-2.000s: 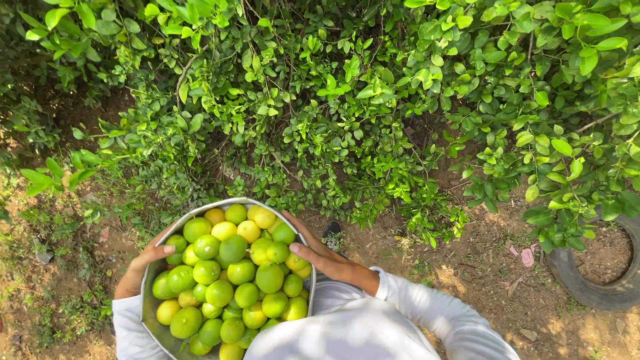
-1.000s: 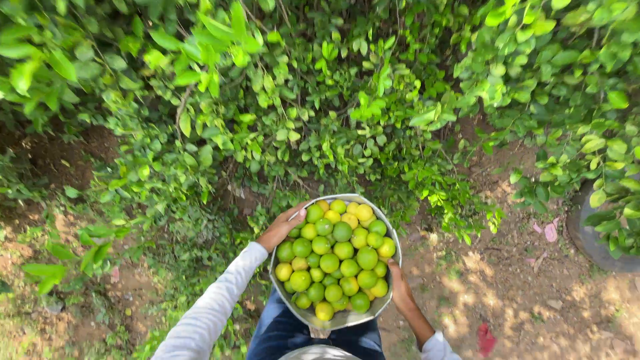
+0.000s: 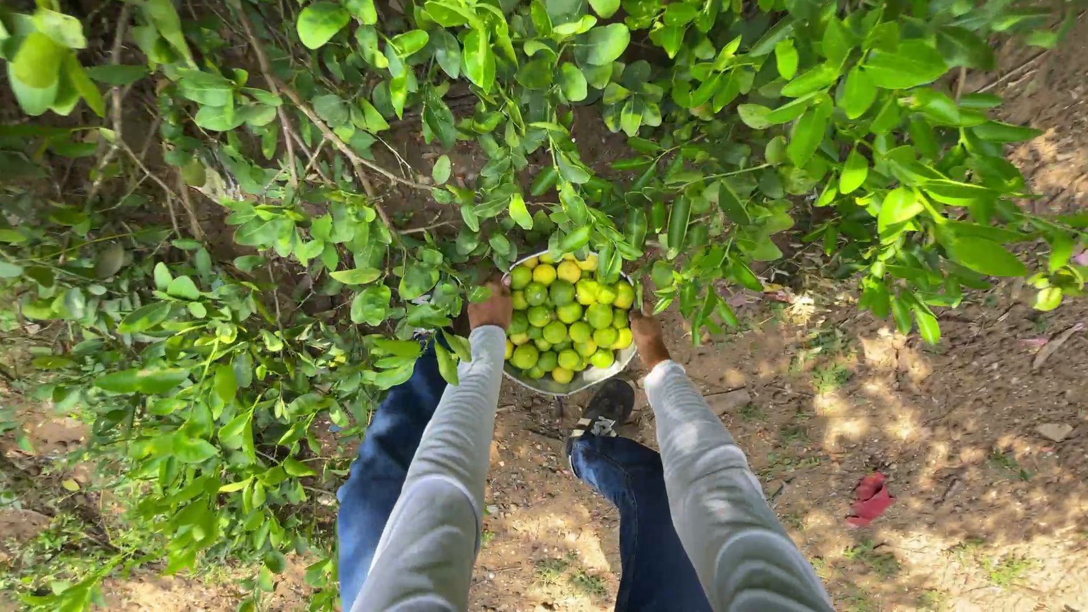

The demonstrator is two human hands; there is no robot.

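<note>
A round, pale metal-looking basin [image 3: 563,388] full of green and yellow limes [image 3: 568,313] is held low between my arms, near the ground at the foot of the bush. My left hand [image 3: 490,308] grips the basin's left side, its fingers partly behind leaves. On the right side, my right hand [image 3: 648,338] is closed on the rim. Leafy twigs overlap the basin's far edge and hide some of the limes. Whether the basin touches the ground cannot be told.
Leafy green branches [image 3: 586,195] spread across the top and left, reaching over my left leg. A lime-like fruit [image 3: 1048,298] hangs at the far right. My shoe [image 3: 605,408] stands just below the basin on dry soil. A red scrap [image 3: 870,499] lies at the lower right.
From against my body, the basin of limes has moved away and down toward the ground beneath the branches, both hands still on it. My arms are now stretched out. The view has shifted.
</note>
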